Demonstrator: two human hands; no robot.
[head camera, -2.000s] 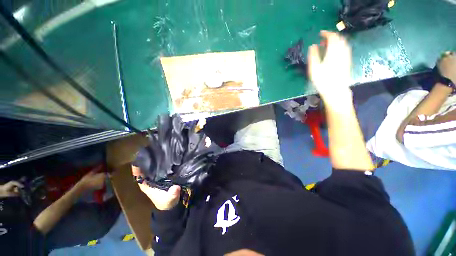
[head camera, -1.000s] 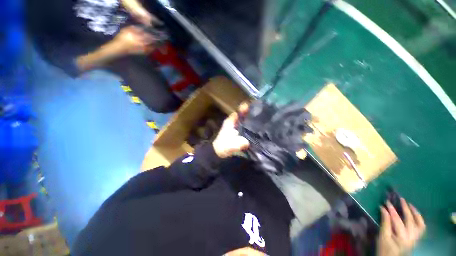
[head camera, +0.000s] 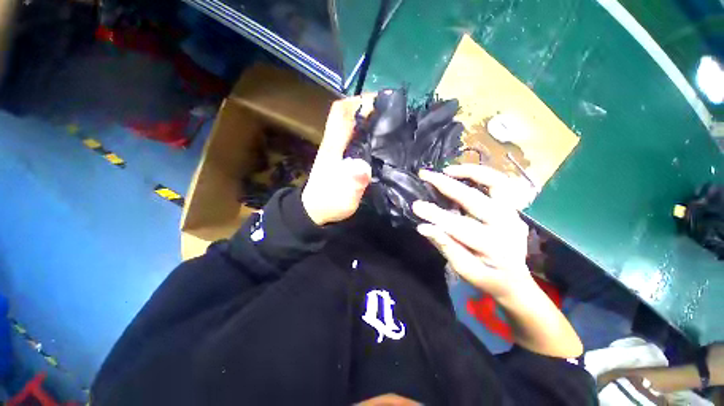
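A spiky black assembly (head camera: 405, 143) with glossy pointed lobes is held up in front of my chest, partly over the cardboard pad. My left hand (head camera: 337, 170) grips its left side, thumb in front. My right hand (head camera: 480, 222) is on its lower right side, fingertips touching the lobes; whether they hold a loose piece there cannot be told. The brown-stained cardboard pad (head camera: 528, 95) lies on the green bench, with a white disc (head camera: 508, 128) and a thin pale stick (head camera: 520, 168) on it.
An open carton (head camera: 204, 186) with dark pieces inside stands at my left. A metal-framed enclosure (head camera: 270, 44) borders the green bench (head camera: 635, 182). Another black assembly (head camera: 705, 220) lies at the far right. A person's forearm (head camera: 671, 377) shows at lower right. Red stools stand on the blue floor.
My right hand has come from the bench to the assembly and now touches it. My left hand still holds the assembly. The camera view has turned and shifted.
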